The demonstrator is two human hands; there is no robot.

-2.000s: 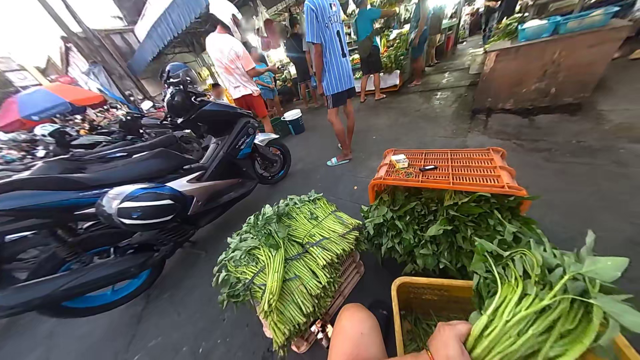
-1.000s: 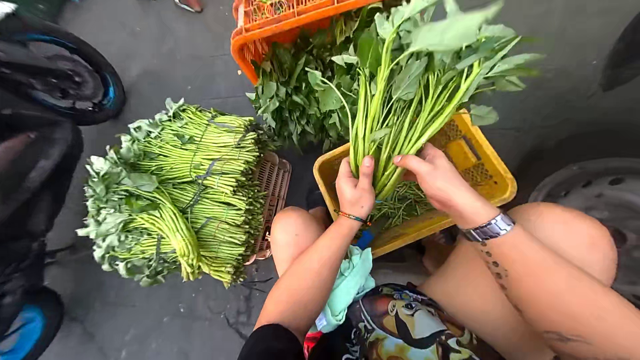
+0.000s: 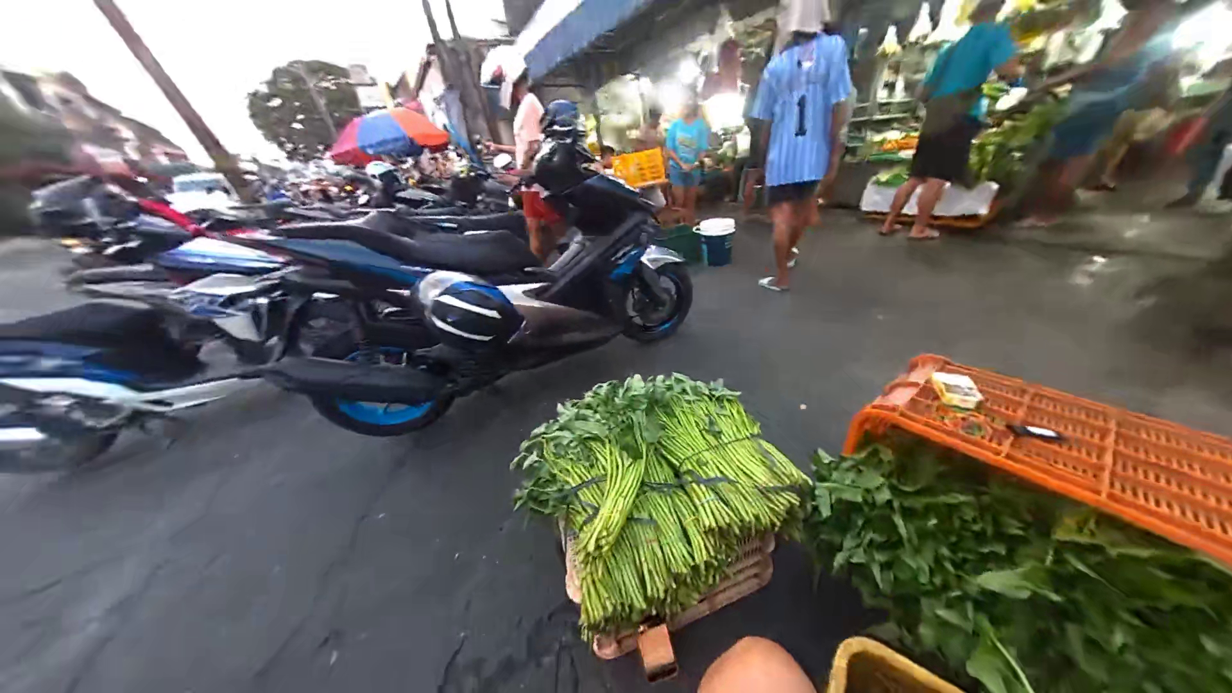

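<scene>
Neither of my hands shows in the head view now, so what they hold is hidden. My bare knee (image 3: 756, 666) is at the bottom edge. Beyond it, a thick pile of tied leafy green stalks (image 3: 664, 481) lies on a brownish plastic crate (image 3: 712, 597). To the right, loose leafy greens (image 3: 1020, 568) spread beside an orange plastic crate (image 3: 1088, 433), with a small box (image 3: 956, 390), rubber bands (image 3: 965, 422) and a small dark object (image 3: 1036, 432) on top. A corner of a yellow plastic crate (image 3: 881, 664) shows at the bottom.
Parked motorcycles stand at the left, the nearest scooter (image 3: 577, 308) with a helmet (image 3: 469, 310) at its side. A person in a striped blue shirt (image 3: 801, 106) stands beyond the pile, near a bucket (image 3: 715, 241). Other people are by the lit stalls behind.
The view has swung up and left since one second ago, when both my hands gripped a bunch of leafy stalks above the yellow crate. Both hands are now out of view.
</scene>
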